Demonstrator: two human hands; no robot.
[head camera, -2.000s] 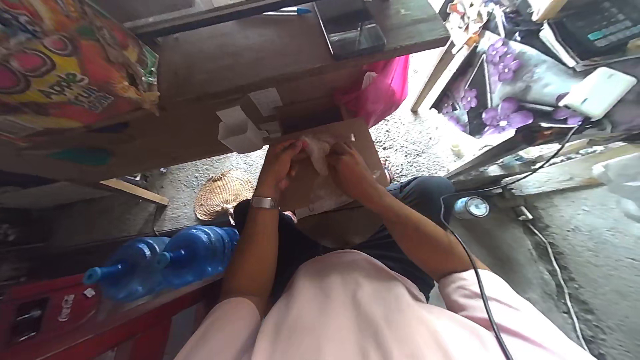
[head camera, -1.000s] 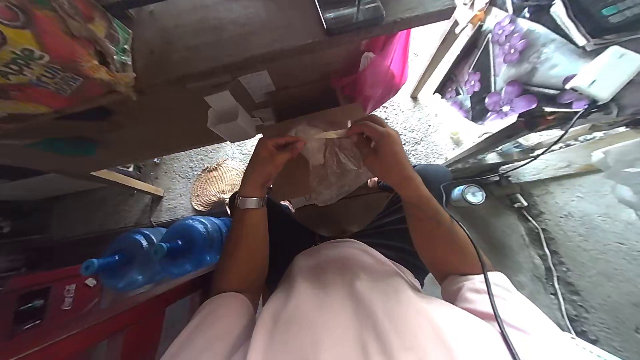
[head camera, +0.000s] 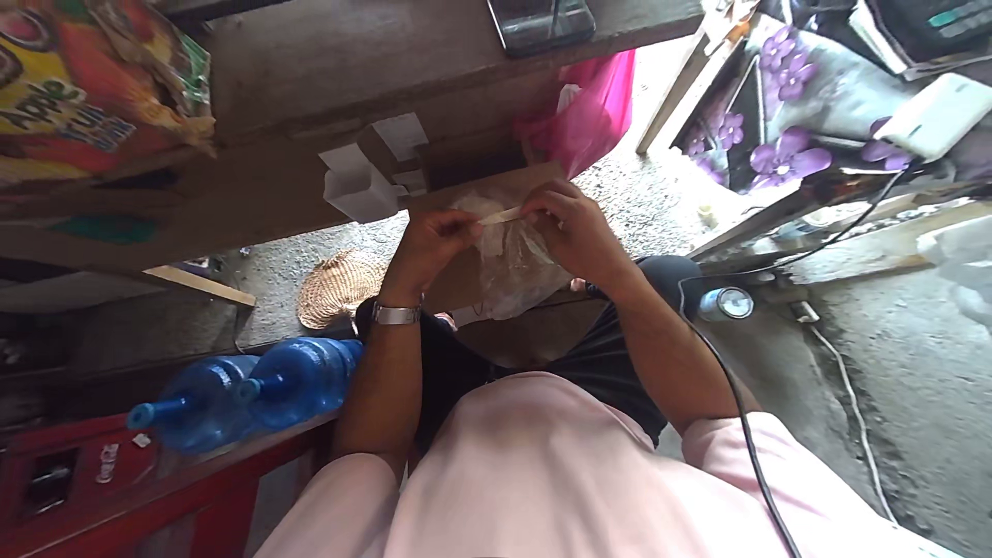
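My left hand (head camera: 442, 246), with a metal watch band on its wrist, pinches one end of a thin pale strip (head camera: 501, 216). At the strip's other end the fingers of my right hand (head camera: 568, 225) close on it. Below the strip a crumpled clear plastic bag (head camera: 515, 271) hangs between the hands; whether it is joined to the strip I cannot tell. Behind the bag, above my lap, is a piece of brown cardboard (head camera: 449, 283), partly hidden by the hands and the bag.
White paper boxes (head camera: 363, 190) sit by the wooden table (head camera: 349, 62), beside a pink plastic bag (head camera: 593, 116). A phone (head camera: 541, 23) lies on the table edge. Blue water jugs (head camera: 298, 384) stand at left, a woven fan (head camera: 337, 287) beyond. A can (head camera: 726, 304) and a black cable (head camera: 732, 380) are at right.
My hands were close together over the bunched bag two seconds ago; they have moved apart, and the bag hangs spread out. The strip now shows between my fingers.
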